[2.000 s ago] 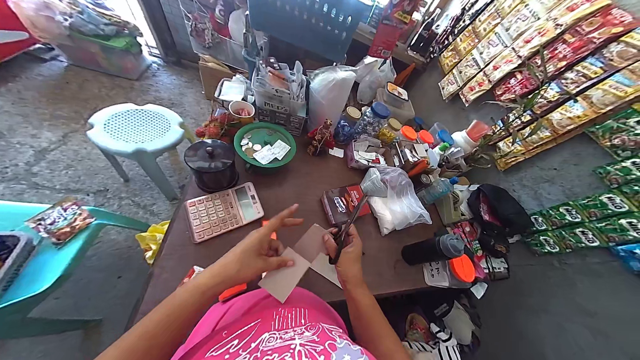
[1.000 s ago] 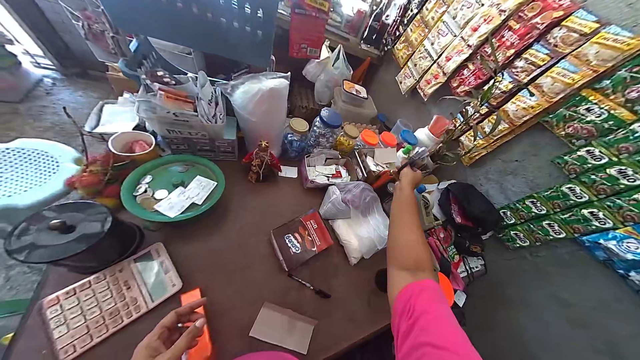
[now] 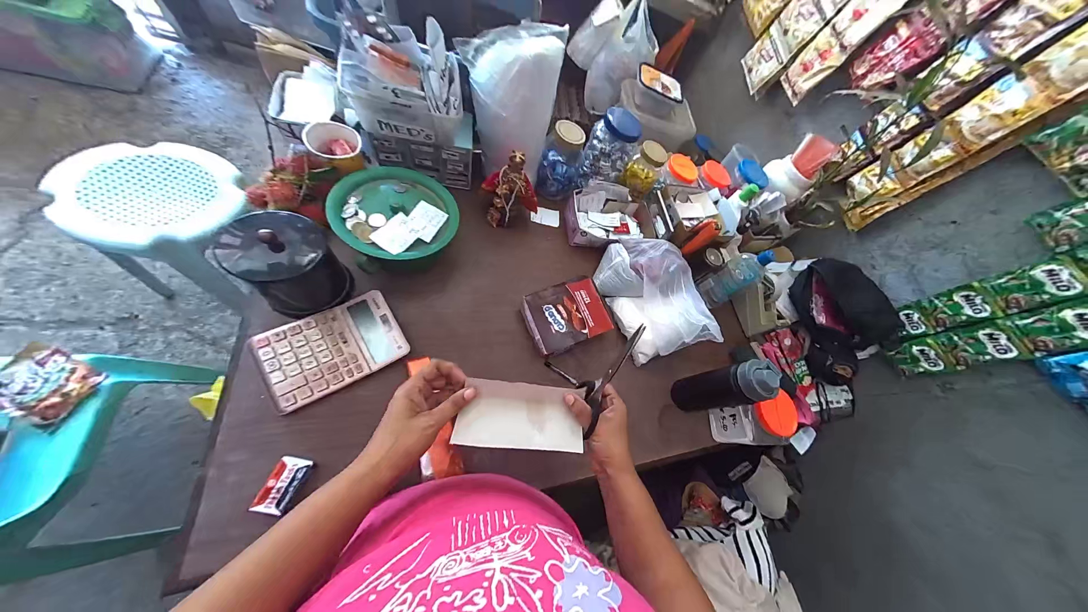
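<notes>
A piece of cardboard is held level between my hands above the table's near edge. My left hand pinches its left end between thumb and finger. Black-handled scissors are in my right hand, blades pointing up and to the right; that hand's thumb also touches the cardboard's right end. Below my left hand lies an orange object, partly hidden. A dark pen, partly hidden, is behind the cardboard. Beyond it sit a small brown and red box and a plastic bag with white contents.
On the left are a pink calculator, a lidded dark pot and a green basin with coins and papers. Several jars line the back. A black bottle stands right. A stool is beside the table.
A second ago my right hand was reaching toward the boxes at the back right, and the cardboard lay on the table. Now both hands hold the cardboard, with scissors in the right.
</notes>
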